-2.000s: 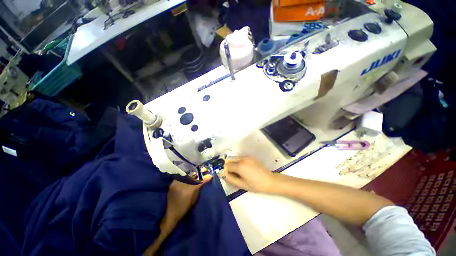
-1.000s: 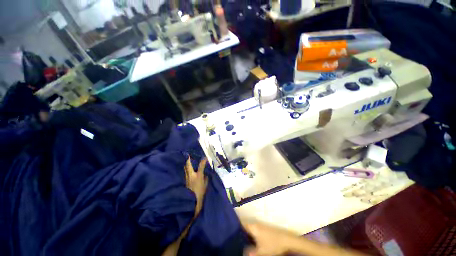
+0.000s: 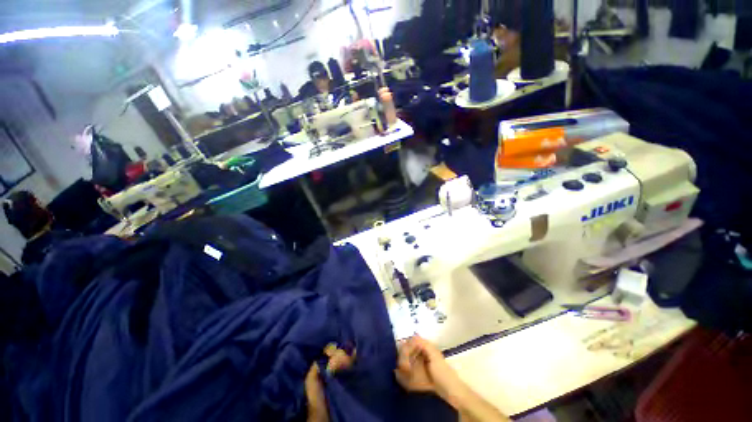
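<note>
A large navy garment [image 3: 206,313] with a small white label is heaped at the left and hangs over the near table edge. My left hand [image 3: 330,371] is partly buried in its folds, its fingers bent on the cloth. My right hand [image 3: 420,365] pinches the garment's right edge just in front of the needle area. The cream-white JUKI sewing machine [image 3: 511,231] stands behind the hands. Its presser foot area [image 3: 419,317] shows beyond my right fingertips, and I see no cloth clearly under it.
A dark smartphone [image 3: 513,287] lies under the machine arm. Pink snips [image 3: 606,313] and a white block [image 3: 631,286] lie right of it. A red basket [image 3: 701,383] stands at the lower right. Boxes [image 3: 532,150] and a thread spool [image 3: 482,72] are behind. People sit in the background.
The view has tilted up, showing more workshop. The garment is away from the needle area, where both hands were first. My right hand has come back up to the garment's edge.
</note>
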